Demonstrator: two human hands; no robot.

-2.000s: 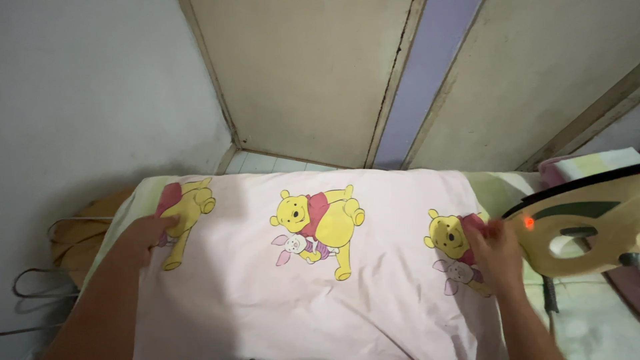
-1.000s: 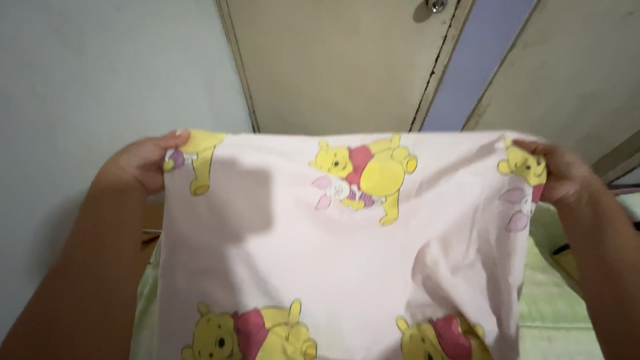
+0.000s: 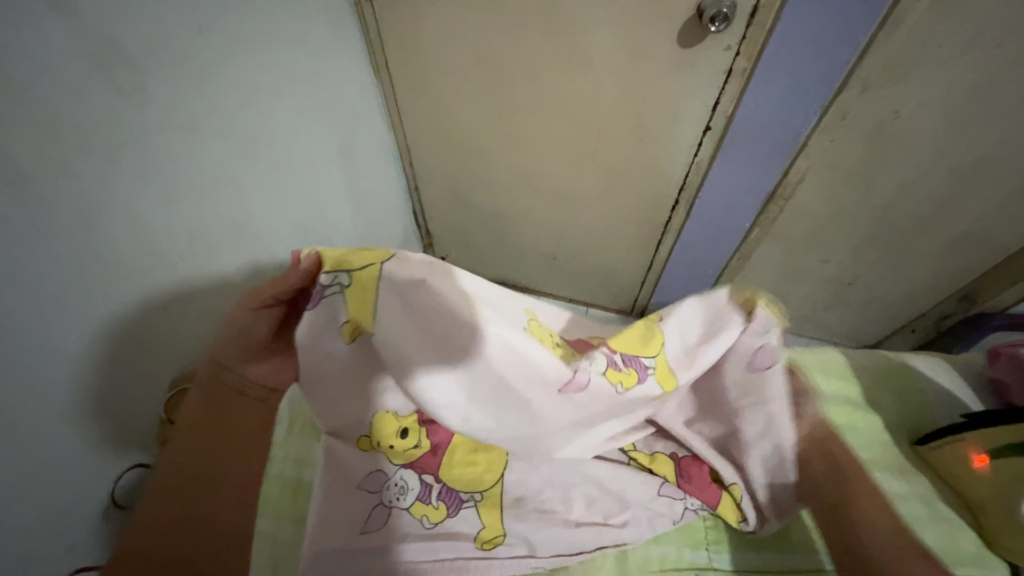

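Observation:
A pale pink cloth (image 3: 512, 496) printed with yellow cartoon bears hangs between my two hands over a green-and-white cover (image 3: 848, 424). My left hand (image 3: 276, 332) pinches its upper left corner between thumb and fingers. On the other side, my right hand (image 3: 804, 408) is blurred and mostly behind the upper right part of the cloth, which folds over toward the middle; its fingers are hidden. The cloth sags between the two raised corners.
A beige door (image 3: 552, 144) with a round metal knob (image 3: 716, 14) stands beyond the cloth. A grey wall (image 3: 184, 144) is close on the left. At the lower right lies a yellowish object (image 3: 976, 480) with a glowing red light. Metal hooks (image 3: 128, 484) show at the lower left.
The cloth lay flat two seconds ago, then was raised and stretched between both hands. Now its right side has come inward and folded, and the middle sags.

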